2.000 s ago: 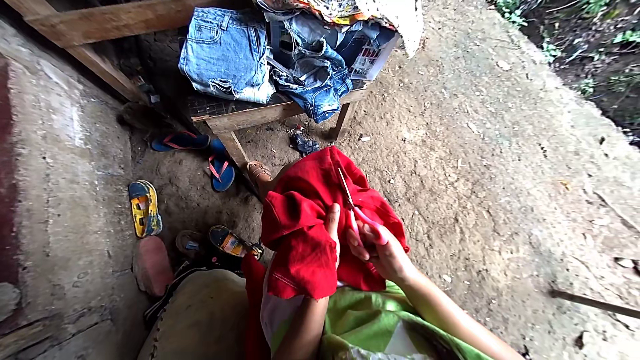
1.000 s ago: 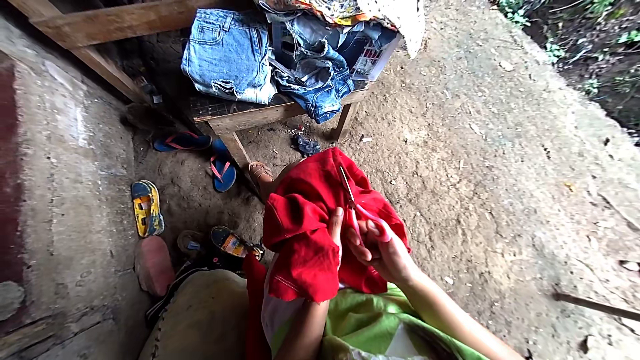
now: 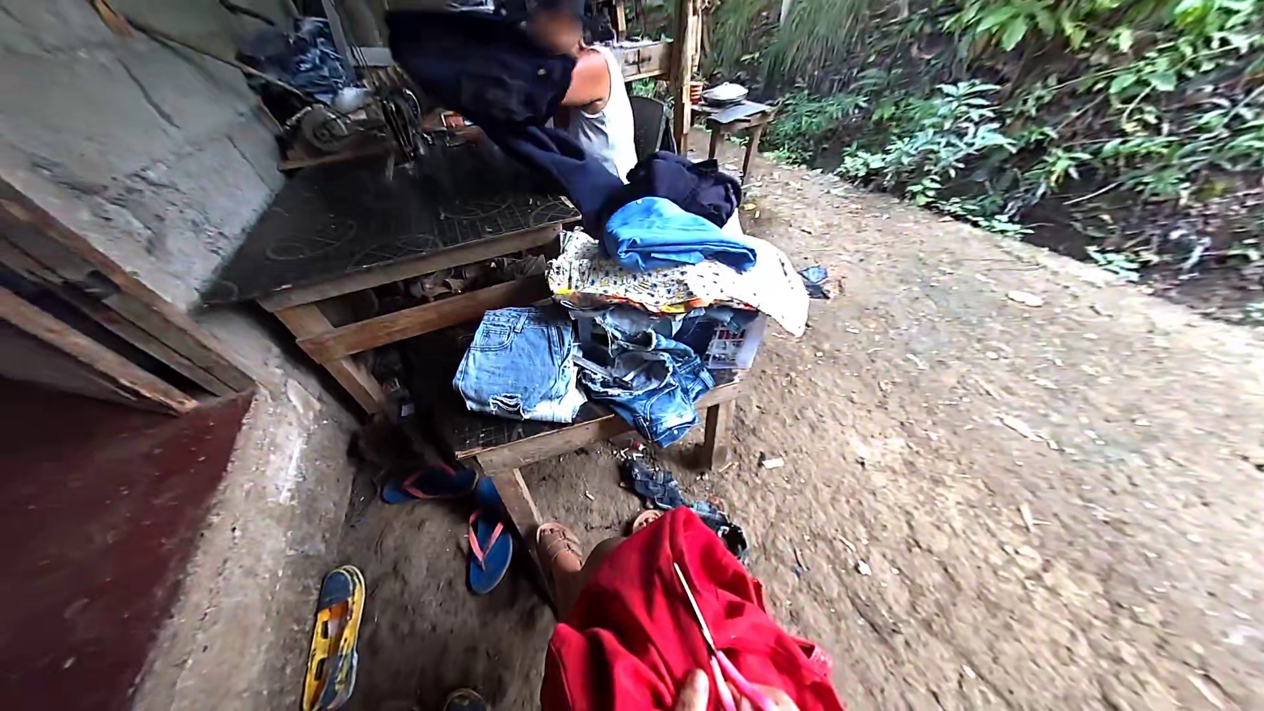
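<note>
Red cloth (image 3: 642,612) lies bunched over my lap at the bottom of the head view. My right hand (image 3: 775,699), cut off by the lower edge, holds scissors (image 3: 703,617) with pink handles; their blades lie over the cloth and point up and left. Part of my left hand (image 3: 693,691) shows just left of the scissor handles, against the cloth; the rest is out of frame. Beyond my knees, folded light-blue denim (image 3: 521,360) and crumpled darker denim (image 3: 657,385) rest on a low wooden bench (image 3: 553,441).
A person in a white top (image 3: 604,123) sits behind dark cloth (image 3: 484,69) near a black-topped table (image 3: 395,222). Blue and patterned cloth (image 3: 652,276) is piled beyond the denim. Flip-flops (image 3: 489,553) and a yellow sandal (image 3: 334,637) lie on the dirt floor, left.
The view has tilted up, bringing in the table and the person and moving my hands to the bottom edge. The scissors remain over the red cloth.
</note>
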